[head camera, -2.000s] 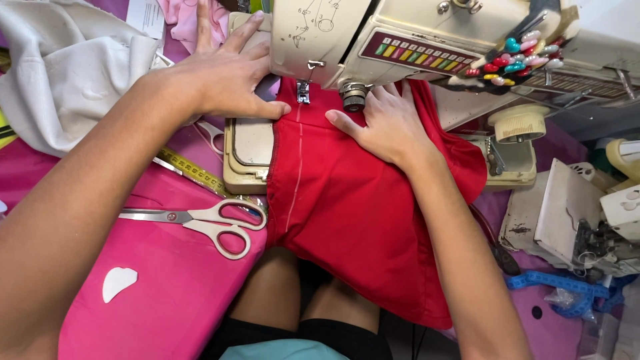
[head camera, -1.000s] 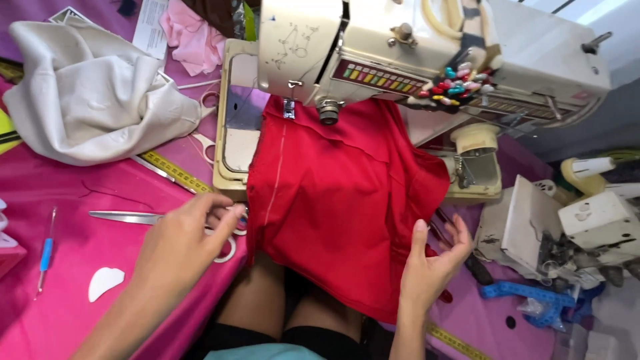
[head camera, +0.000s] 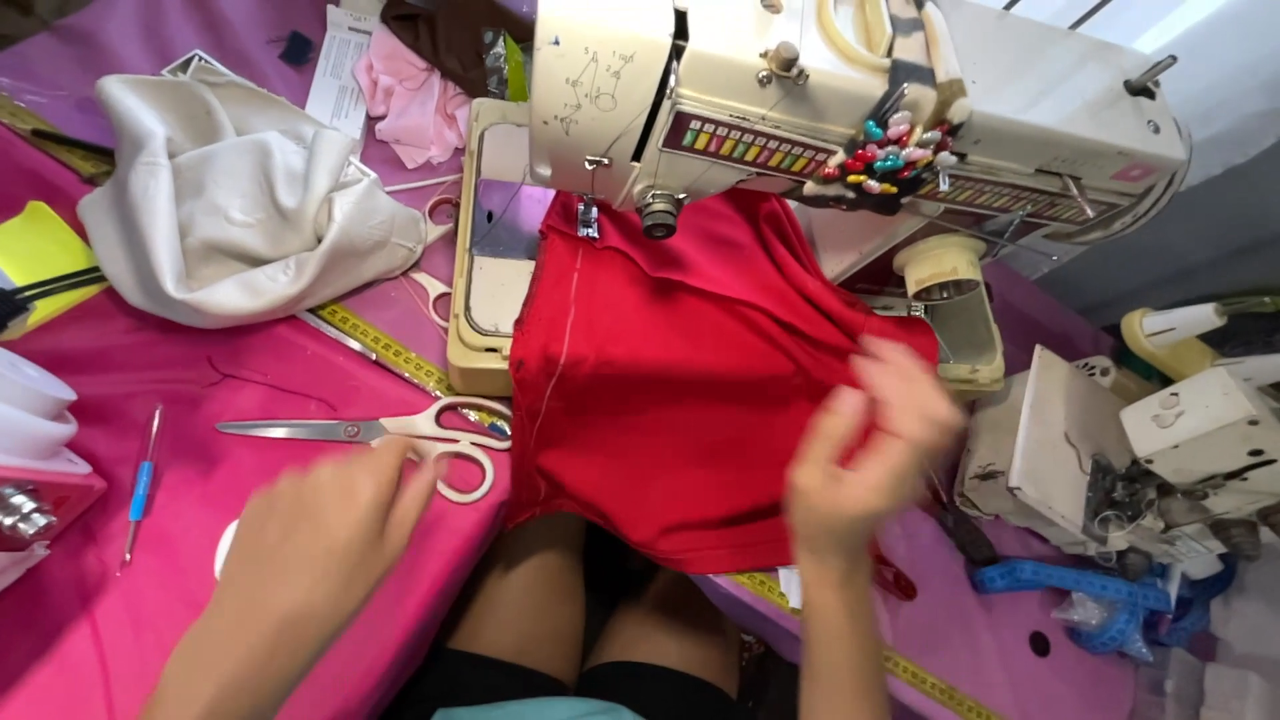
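Red fabric with a chalk-like line along its left side lies under the presser foot of a white sewing machine and hangs over the person's lap. My left hand, slightly blurred, is over the pink cloth beside the white-handled scissors; its fingertips overlap the lower handle, and whether they touch it I cannot tell. Blurred by motion, my right hand is above the fabric's right edge, fingers partly curled, with nothing visible in it. A pincushion with colored pins is on the machine.
Cream fabric, pink fabric and a yellow measuring tape lie to the left. A blue-handled seam ripper or similar tool rests on the pink cloth. At right are another machine and a blue measuring tape.
Both hands were on the red fabric by the presser foot two seconds ago and have come away from it. My left hand has since moved down and left from the fabric's edge. The view has shifted.
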